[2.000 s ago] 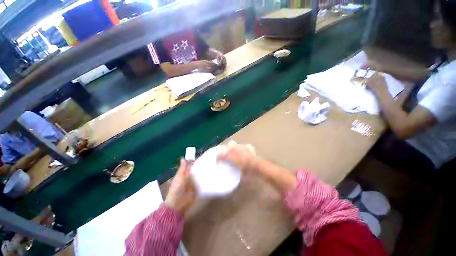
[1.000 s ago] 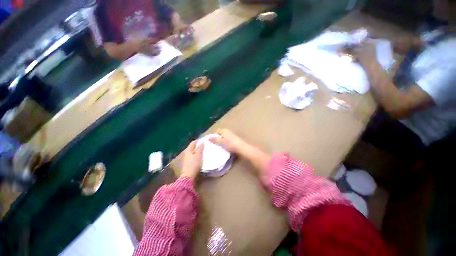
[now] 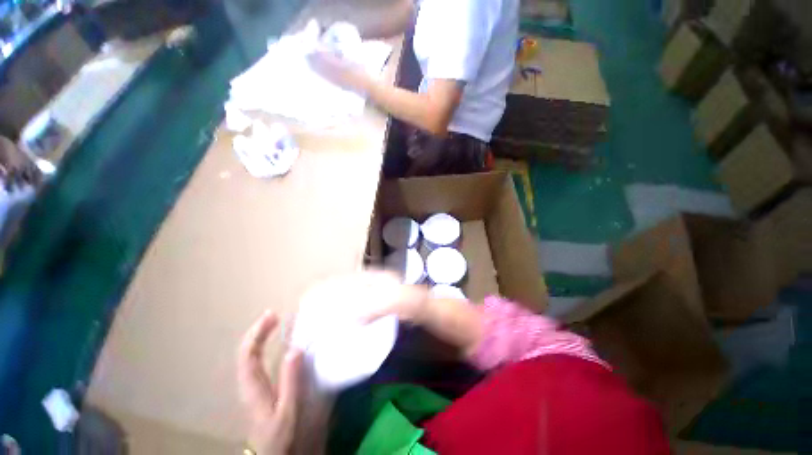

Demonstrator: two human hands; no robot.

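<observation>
A white wrapped piece (image 3: 347,331), blurred, is in front of me above the bench's edge. My right hand (image 3: 401,307) holds it from the right, with fingers over its top. My left hand (image 3: 272,387) is just left of it with fingers apart; whether it touches the piece is unclear. An open cardboard carton (image 3: 525,240) stands below the bench at the right. Several white wrapped pieces (image 3: 446,266) stand in it on one side.
A crumpled tissue paper (image 3: 265,149) lies on the brown bench (image 3: 223,258). Beyond it a person in a white shirt (image 3: 472,62) works at white sheets (image 3: 285,84). A small white block (image 3: 60,410) is at the green belt's edge (image 3: 151,133). Flat cartons (image 3: 561,80) and open boxes (image 3: 659,338) stand right.
My view has swung right, so the carton and floor now show. The wrapped piece has moved from over the bench to its edge near the carton. My left hand has opened beside it.
</observation>
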